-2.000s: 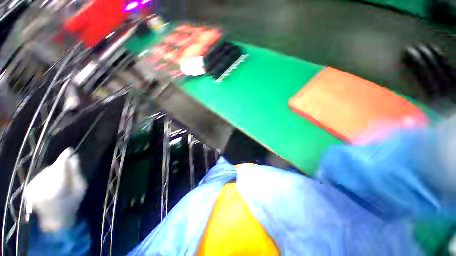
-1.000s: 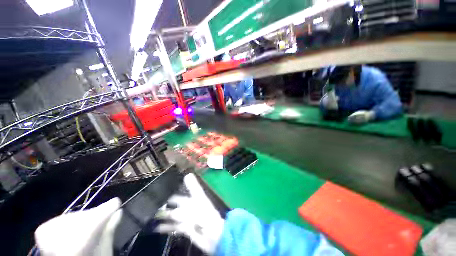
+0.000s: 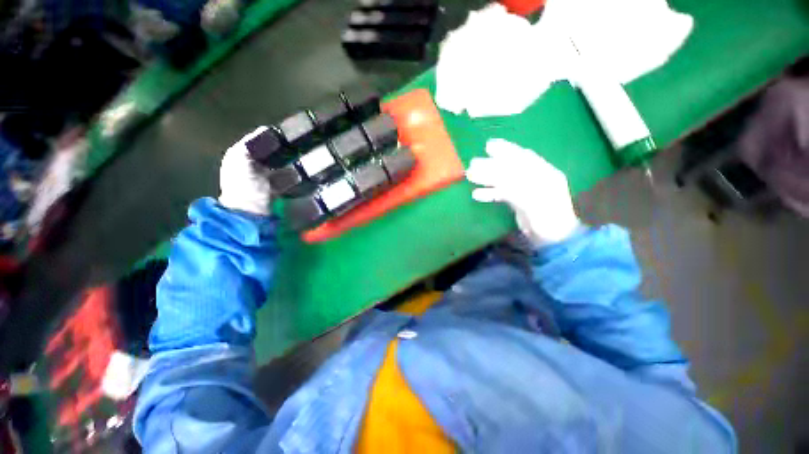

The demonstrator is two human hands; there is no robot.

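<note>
A circuit board assembly with three rows of black block components is over the orange-red foam pad. Some block faces glare white. My left hand, in a white glove, grips the board's left end. The blocks hide its fingertips. My right hand, also in a white glove, is to the right of the pad, above the green mat, with fingers apart and nothing in it. The glue syringe, a white tube with a green cap, lies right of the pad, its far end by the white cloths.
Crumpled white cloths lie at the back right of the green mat. Behind the pad is a dark conveyor with another black-block board. Orange-red pieces and a white slip are at lower left.
The view has turned from the rack and the bench's far end to the foam pad. My left hand now holds a board at the pad. My right hand has come beside the pad, open.
</note>
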